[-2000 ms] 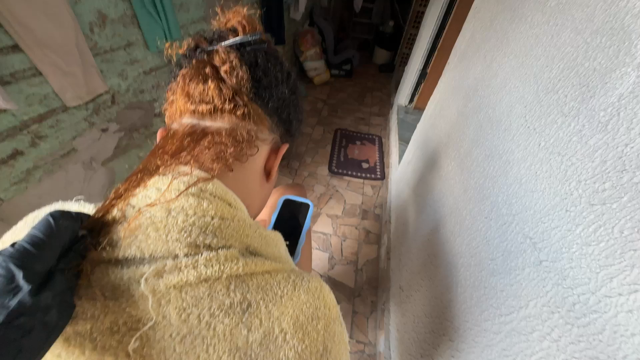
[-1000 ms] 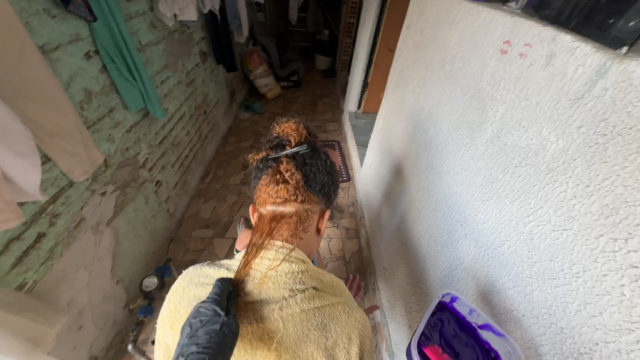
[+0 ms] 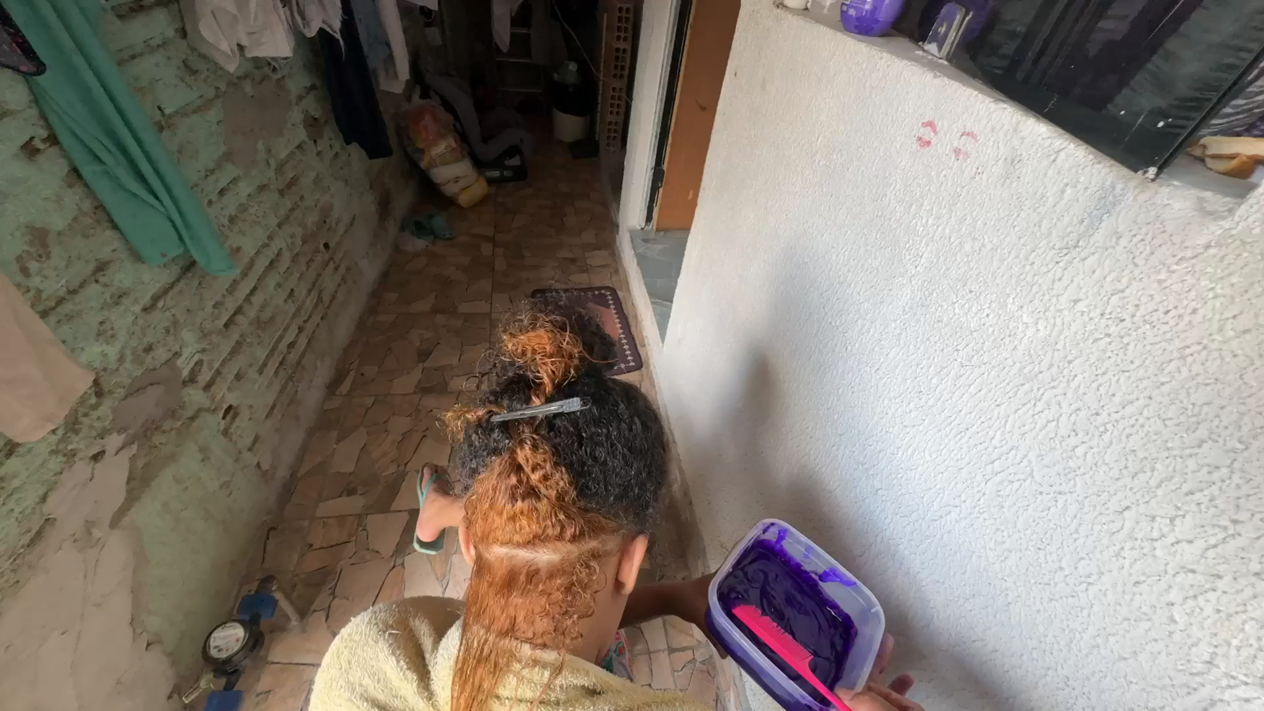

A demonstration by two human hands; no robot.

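My right hand (image 3: 881, 697), bare and partly cut off by the bottom edge, grips the lower right corner of a clear plastic container (image 3: 869, 604). Purple cream (image 3: 780, 583) fills part of it. A pink comb (image 3: 775, 637) lies in the cream, its handle reaching my fingers. The seated person's hand (image 3: 703, 600) is at the container's left side. My left hand is out of view. In front of me are the person's parted orange-brown hair (image 3: 533, 583), dark upper hair (image 3: 622, 444) with a grey hair clip (image 3: 540, 409), and a yellow towel (image 3: 395, 657) around the shoulders.
A rough white wall (image 3: 948, 375) rises close on the right, with a purple container (image 3: 869, 14) on its ledge. On the left, clothes (image 3: 128, 148) hang along a green wall. A water meter (image 3: 229, 642) stands low at left; a doormat (image 3: 617, 331) lies ahead on the tiled floor.
The black-gloved left hand, on the hair one second ago, has left the view. The container has moved further into view, and the seated person's hand is now at it. The view has shifted.
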